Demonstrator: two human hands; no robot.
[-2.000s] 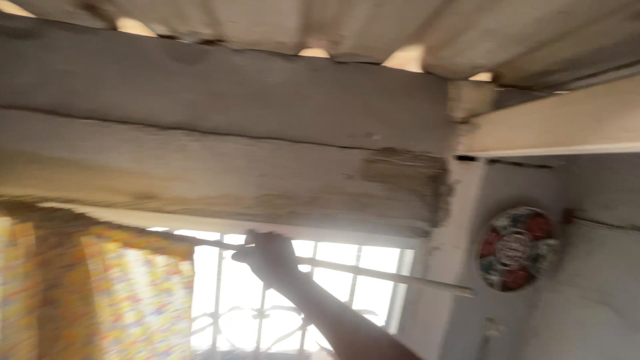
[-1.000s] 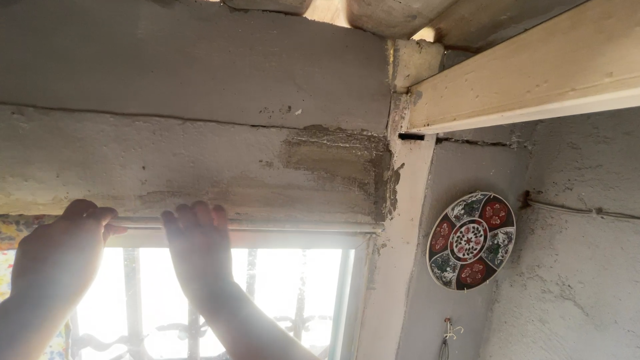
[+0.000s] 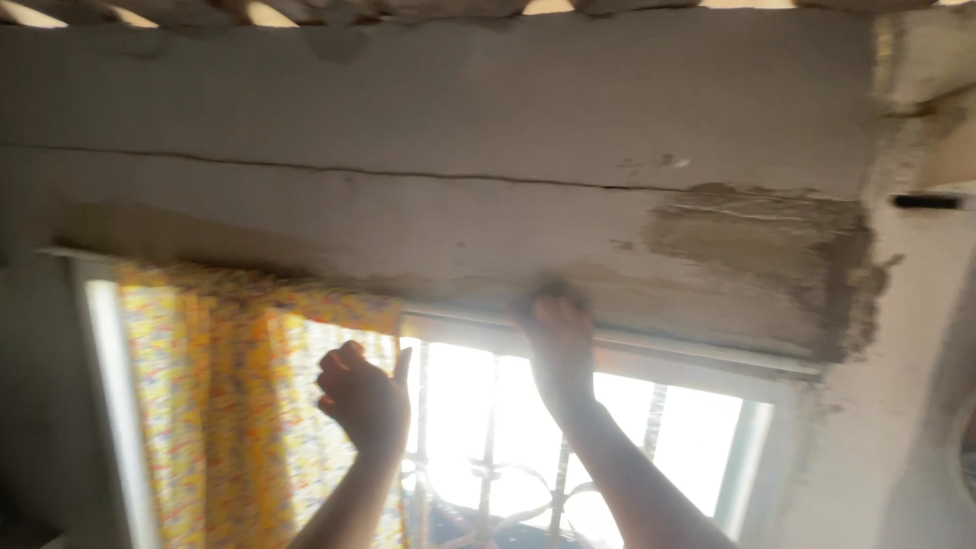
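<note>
A white curtain rod (image 3: 709, 354) lies along the top of a bright window. From its left part hangs a yellow floral curtain (image 3: 229, 412), bunched over about the left half of the window. My left hand (image 3: 366, 396) is raised in front of the curtain's right edge, below the rod, fingers partly curled; nothing shows in it. My right hand (image 3: 560, 328) is up at the rod, right of the curtain, with its fingers blurred at the rod; whether they close on it cannot be told.
Metal window bars (image 3: 488, 457) with curved scrollwork cross the opening. Above runs a cracked plaster wall (image 3: 457, 221) with a rough patch on the right, up to the corrugated roof edge. A pale post (image 3: 884, 427) stands at the right, and the edge of a round plate shows beyond it.
The view has swung left, showing more curtain. My left hand, at the rod a second ago, is now lower, in front of the curtain. Two seconds ago the rod slanted across the window in one hand.
</note>
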